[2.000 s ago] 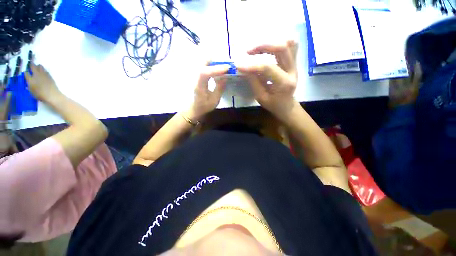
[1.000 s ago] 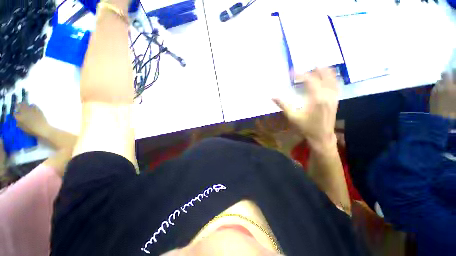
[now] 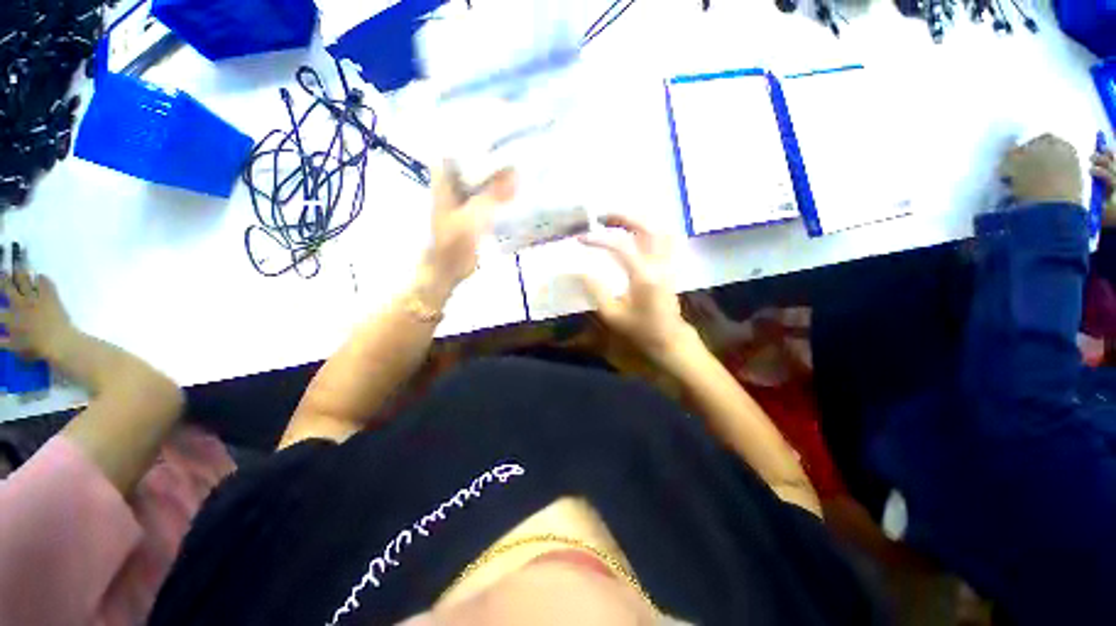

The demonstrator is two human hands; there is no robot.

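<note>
A white retail box (image 3: 502, 128), blurred by motion, is in front of me at the table's near middle, with a grey printed strip at its near end. My left hand (image 3: 459, 232) is at the box's left side, thumb and fingers around its edge. My right hand (image 3: 634, 279) is at the near right corner, fingers apart and fingertips at the printed end; blur hides how firmly it touches. Two white boxes with blue edges (image 3: 734, 153) lie side by side, overlapping, to the right.
Tangled black cables (image 3: 312, 184) lie left of centre. Blue trays or boxes (image 3: 165, 135) stand upper left, beside a dense black cable heap (image 3: 37, 104). More cables lie at the top right. A person in pink sits left; a person's dark blue sleeve (image 3: 1034, 281) reaches onto the table at right.
My left hand has come back from the upper left to the middle, and a white box is now there. My right hand has moved left, away from the boxes on the right.
</note>
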